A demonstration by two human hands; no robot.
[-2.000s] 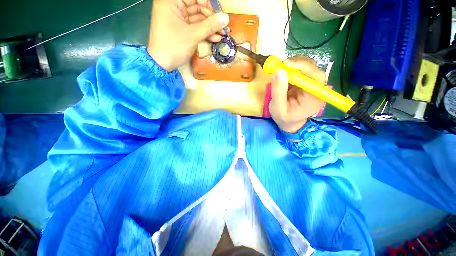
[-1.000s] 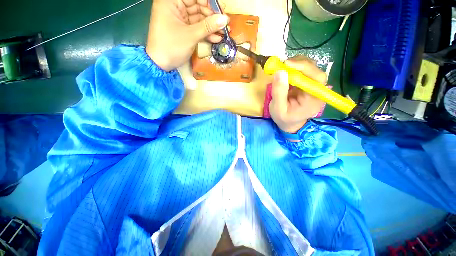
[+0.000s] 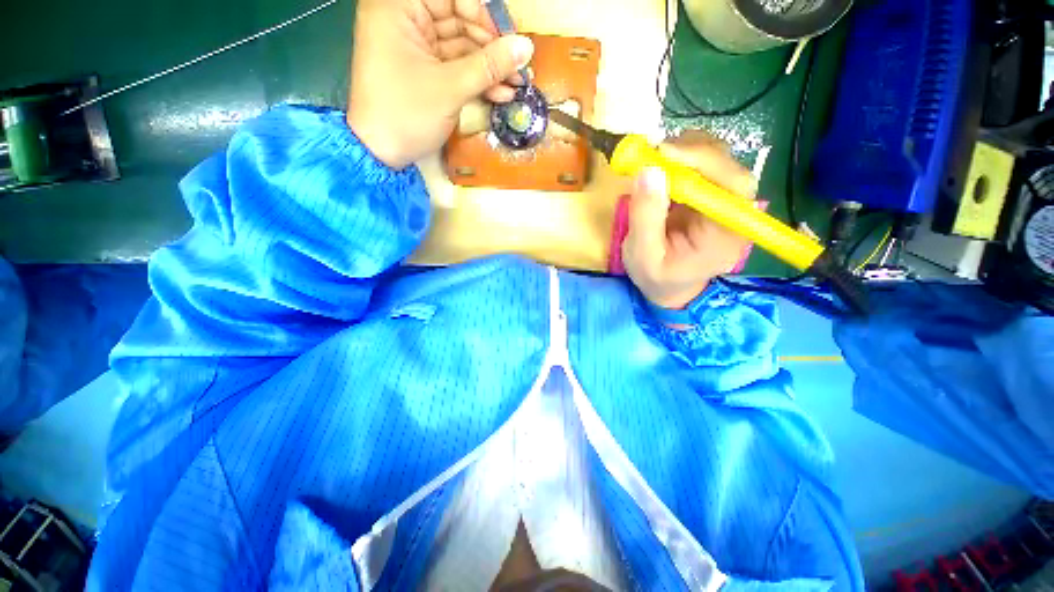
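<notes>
My right hand (image 3: pixel 688 220) grips the yellow soldering iron (image 3: pixel 728 202) like a pen. Its thin dark barrel points left, with the tip at the right rim of the small round circuit board (image 3: pixel 518 118). The board is dark with a pale centre and lies on the orange-brown square jig (image 3: pixel 503 168). My left hand (image 3: pixel 433 69) is above and left of the board, with thumb and finger pinching a narrow grey strip (image 3: pixel 499 16), perhaps tweezers. The strip's lower end reaches the board's upper rim. Whether the iron tip touches the board is too small to tell.
A cream work board (image 3: pixel 509 226) lies under the jig. A pink block (image 3: pixel 621 231) is beside my right hand. A green spool (image 3: pixel 29 139) stands far left with silvery wire. A round metal tub (image 3: pixel 763 17), blue box (image 3: pixel 890 104), yellow piece (image 3: pixel 982 189) and fan (image 3: pixel 1040 237) are right.
My left hand has shifted very slightly right. Both hands keep their grips. The blue cloth at the right edge has moved up a little near the fan and the iron's cord.
</notes>
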